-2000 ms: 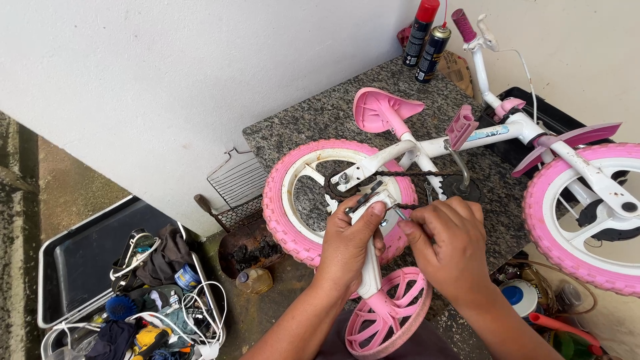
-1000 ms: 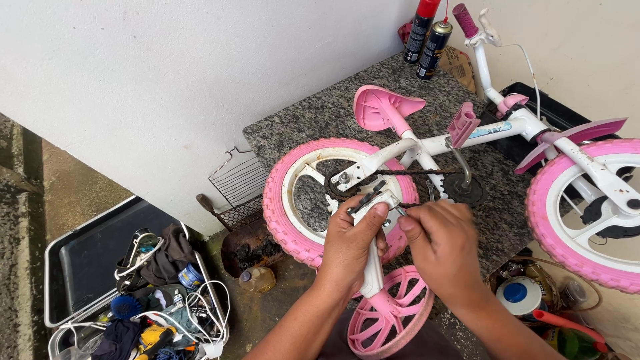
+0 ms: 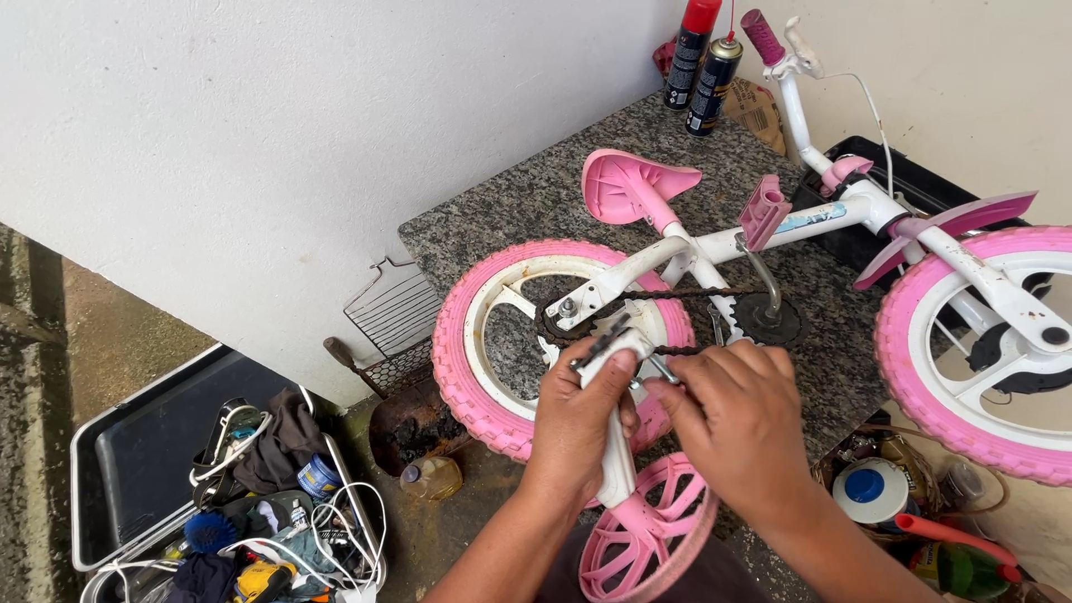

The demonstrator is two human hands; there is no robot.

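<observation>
My left hand (image 3: 582,419) grips the white bracket (image 3: 618,456) of a pink training wheel (image 3: 649,536), its thumb on the upper end. My right hand (image 3: 737,410) pinches a small metal bolt (image 3: 663,368) at that end of the bracket. Behind my hands a white child's bicycle lies on its side, with its pink rear tire (image 3: 461,368), dark chain (image 3: 670,293), crank and pink pedal (image 3: 764,213). Its pink saddle (image 3: 624,188) points away to the upper left. A wrench (image 3: 717,322) lies near the chain, partly hidden.
The bicycle rests on a granite slab (image 3: 502,201) against a white wall. Two spray cans (image 3: 712,84) stand at its back corner. On the floor at left is an open case (image 3: 134,452) of tools and cables, beside a small bottle (image 3: 431,477). The front wheel (image 3: 896,335) is at right.
The upper end of the bracket has turned or tilted slightly in my left hand. My right hand stays beside it, and the bolt shows more plainly between its fingers now.
</observation>
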